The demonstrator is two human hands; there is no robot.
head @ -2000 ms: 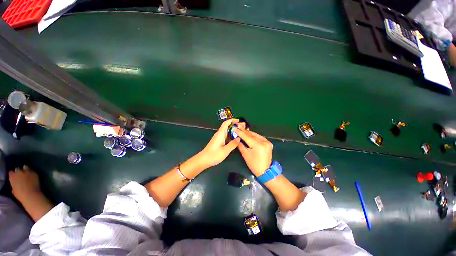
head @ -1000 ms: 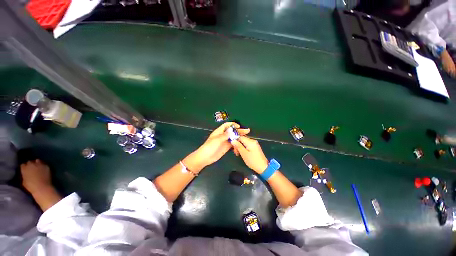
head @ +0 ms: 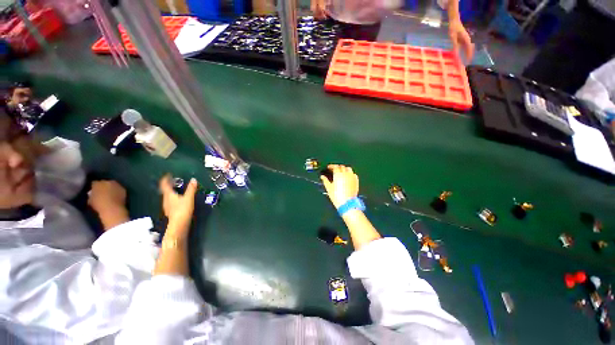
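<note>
My left hand (head: 179,205) is at the left with thumb and fingers apart around a small round silver-rimmed piece (head: 178,182); contact is unclear. A small squarish unit (head: 211,198) lies right of it, below a cluster of silver-rimmed pieces (head: 236,176) by the metal post. My right hand (head: 343,186), with a blue wristband, is near the bench seam. Its fingertips are at a dark flat piece (head: 328,174), partly hidden; I cannot tell if they grip it. An open watch housing (head: 311,164) lies just left of it. A display with orange tail (head: 330,236) lies below.
Another housing (head: 338,290) lies near me. Loose displays (head: 429,249), a blue stick (head: 484,300) and red caps (head: 574,278) lie right. A red-orange tray (head: 398,73) and black tray (head: 506,108) stand far side. A person in white with a bottle (head: 155,139) nearby is at left.
My hands have parted: the left moved left toward the silver-rimmed pieces, the right stayed near the seam. The unit they held is gone from them. A unit now lies below the cluster. The view has shifted.
</note>
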